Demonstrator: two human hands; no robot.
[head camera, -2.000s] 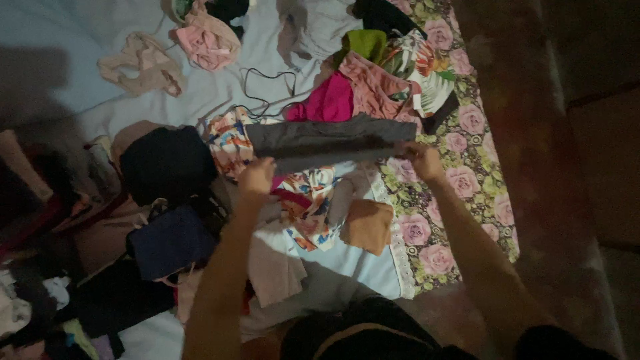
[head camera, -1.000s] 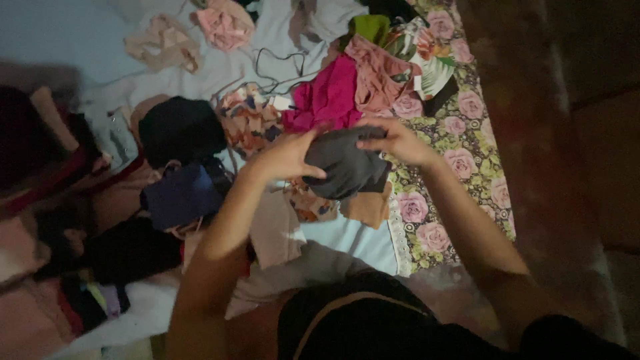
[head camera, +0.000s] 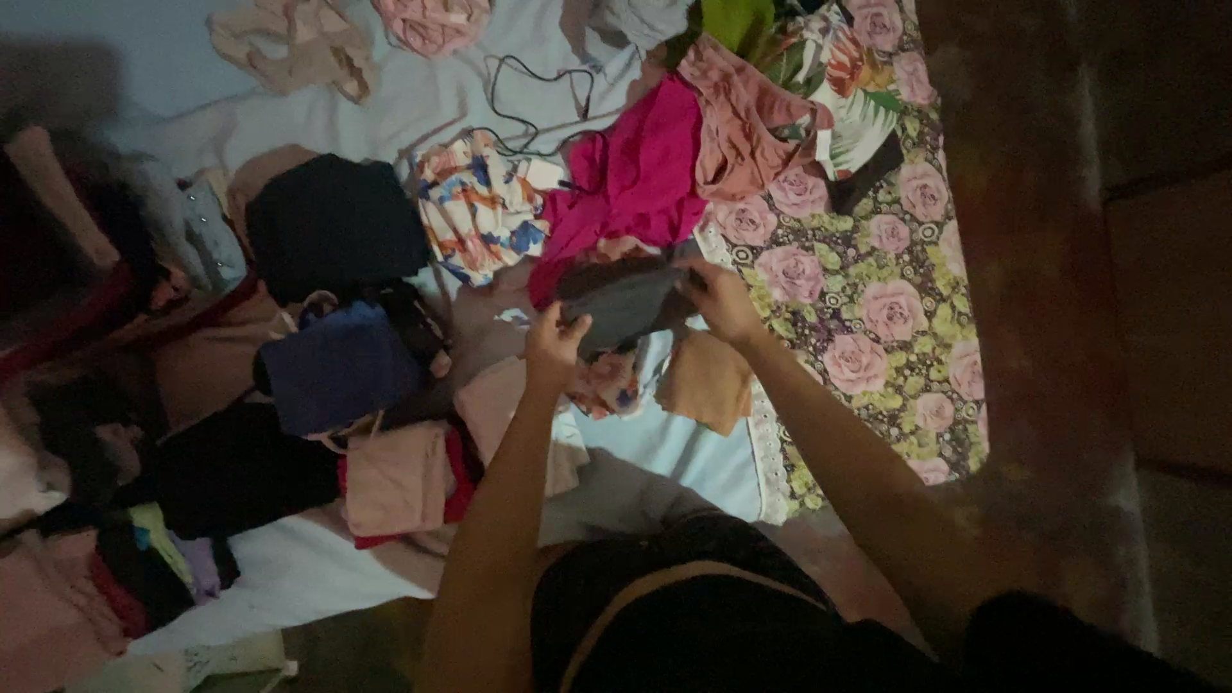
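Note:
A dark grey cloth garment (head camera: 624, 306), folded to a small piece, is stretched between my two hands. My left hand (head camera: 556, 348) grips its left end, thumb on top. At its right end my right hand (head camera: 720, 303) pinches the fabric. Just beyond lies a magenta garment (head camera: 643, 159), with pink underwear (head camera: 746, 120) to its right. A folded tan cloth (head camera: 710, 380) and part of a patterned cloth (head camera: 604, 383) are beneath and nearer to me. Left of the magenta piece is a white, blue and orange patterned garment (head camera: 479, 207).
Folded dark clothes (head camera: 332, 226), a navy folded cloth (head camera: 337, 368) and a pink folded cloth (head camera: 397, 478) lie at the left. A thin black cord (head camera: 496, 91) curls on the pale sheet. Rose-printed fabric (head camera: 890, 308) runs along the bed's right edge.
Two seconds ago the dark grey garment was a long strip held between both hands; one second ago it was bunched. Now it is a shorter folded piece.

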